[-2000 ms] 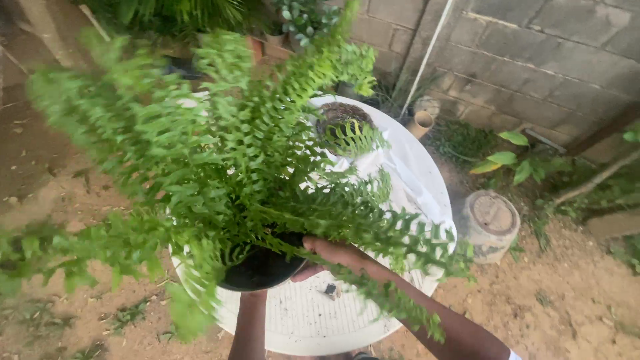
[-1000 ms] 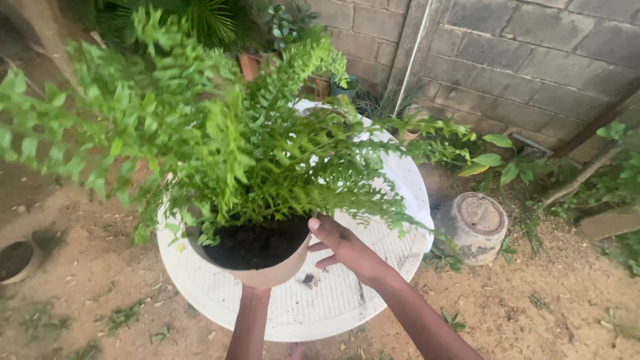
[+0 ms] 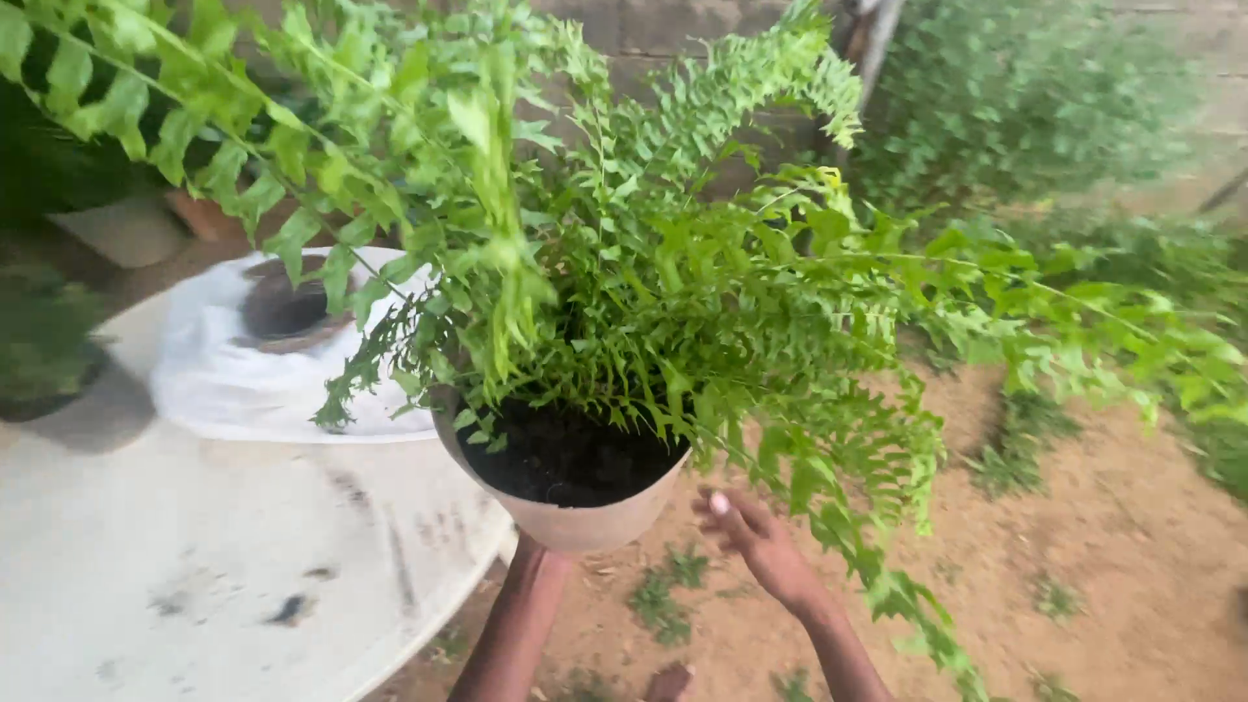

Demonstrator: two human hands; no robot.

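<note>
A leafy green fern (image 3: 624, 292) grows in dark soil inside a light beige plastic pot (image 3: 595, 522), which is held up in the air beside the table. My left hand (image 3: 546, 556) supports the pot from below; its fingers are hidden under the base. Just right of the pot, my right hand (image 3: 756, 541) is off the rim with its fingers apart and nothing in it. Fronds spread over much of the view, some above my right forearm.
A round white plastic table (image 3: 244, 546) with dark soil smudges lies at left, bearing a white plastic bag (image 3: 224, 390) around a dark round opening. A blurred potted plant (image 3: 39, 341) is at the far left. Behind are a block wall (image 3: 682, 39), a bush (image 3: 1024, 107) and sandy ground (image 3: 1121, 546) with weeds.
My right hand has come off the pot, which it touched in both earlier frames. The view has swung so that the table now lies at left and the pot is beside it.
</note>
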